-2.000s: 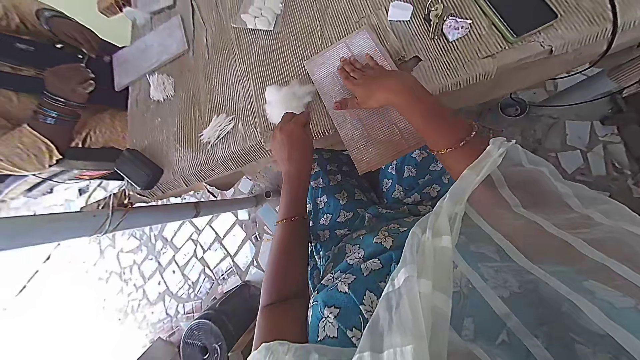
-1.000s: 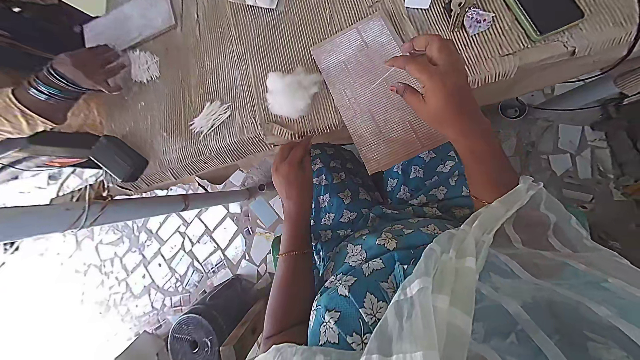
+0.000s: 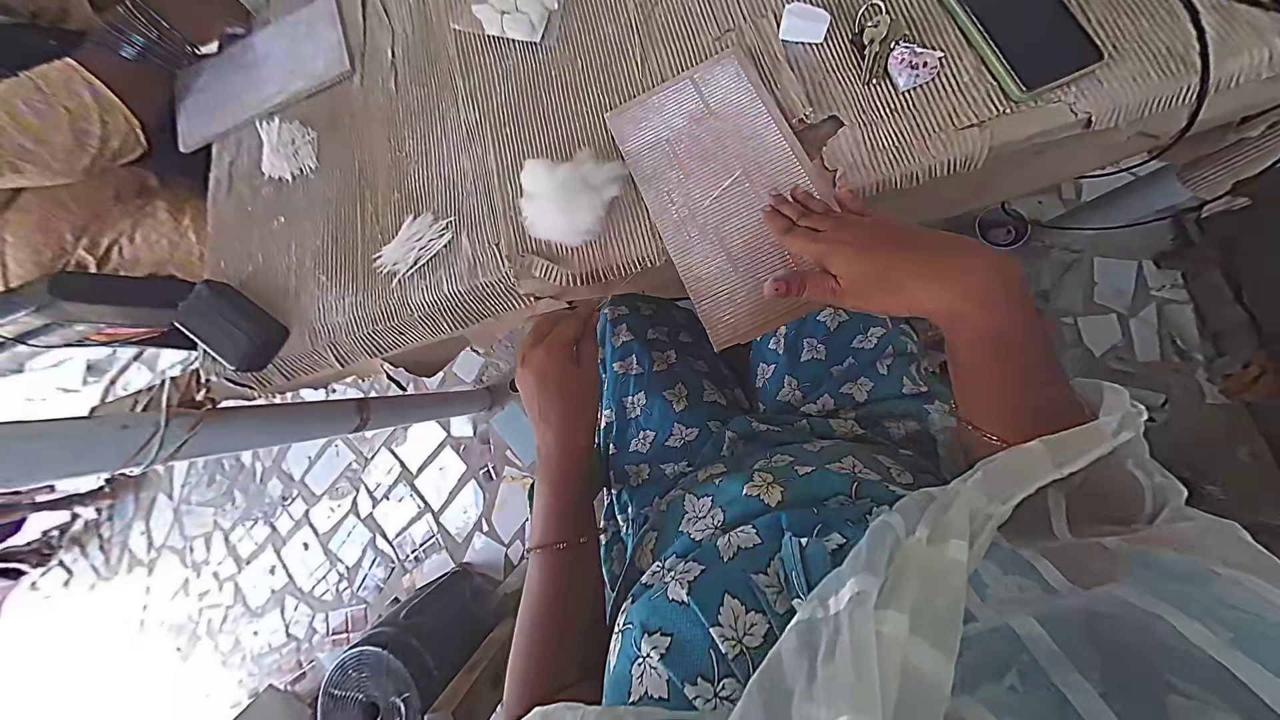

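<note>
My right hand (image 3: 850, 255) rests palm down, fingers spread, on the lower right part of a ribbed board (image 3: 690, 150) that overhangs the table edge above my lap. A thin white cotton wick (image 3: 724, 188) lies on the board just left of my fingertips. My left hand (image 3: 560, 360) is at the table's edge beside my knee, its fingers curled down and partly hidden; whether it holds anything is unclear. A tuft of cotton wool (image 3: 568, 198) lies on the table left of the board, and a pile of finished-looking wicks (image 3: 414, 246) lies farther left.
Another person sits at the left by a grey board (image 3: 262, 72) and a second wick pile (image 3: 287, 149). Keys (image 3: 872, 40), a white piece (image 3: 804, 22) and a phone (image 3: 1035, 40) lie along the top. A metal pole (image 3: 430, 408) runs below the table.
My right hand was raised with fingers pinched at a thin wick one second ago; now it is laid on the board. My left hand has moved from the cotton wool to the table's edge.
</note>
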